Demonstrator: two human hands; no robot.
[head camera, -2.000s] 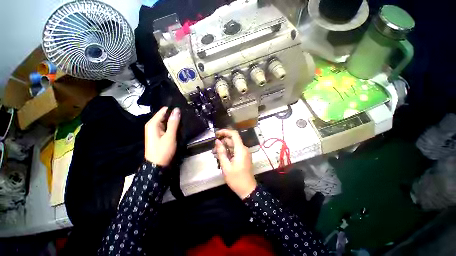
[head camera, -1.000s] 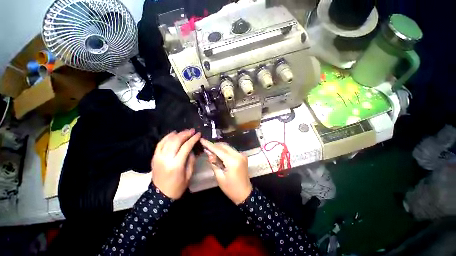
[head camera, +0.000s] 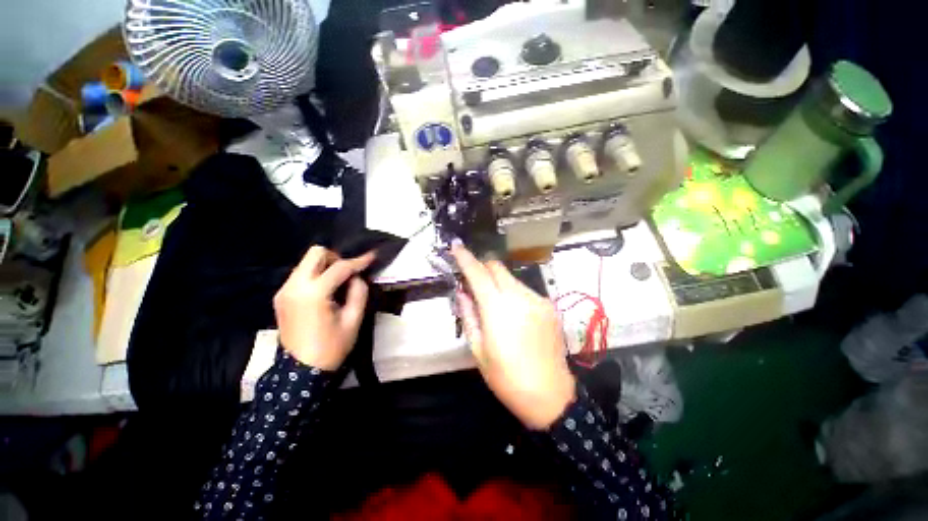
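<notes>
The black garment (head camera: 204, 295) lies heaped left of the cream overlock machine (head camera: 549, 112), and part of it hangs over the table's front edge. My left hand (head camera: 324, 305) pinches a fold of the garment, left of the pale cloth plate (head camera: 412, 256). My right hand (head camera: 514, 336) is at the presser foot area (head camera: 455, 209), with its index fingertip just below the foot. A small dark thing shows under its fingers, too hidden to name. Some black cloth reaches onto the plate between the hands.
Red thread (head camera: 593, 331) hangs at the table's front edge. A green floral pad (head camera: 728, 219) and a green flask (head camera: 814, 132) stand at the right. A desk fan (head camera: 229, 56), an open cardboard box (head camera: 97, 158) with spools and a yellow-green packet (head camera: 148, 229) are at the left.
The hands have moved apart, the left away to the left with the cloth, the right up to the presser foot. The cloth has left the plate, baring it. The whole view has shifted.
</notes>
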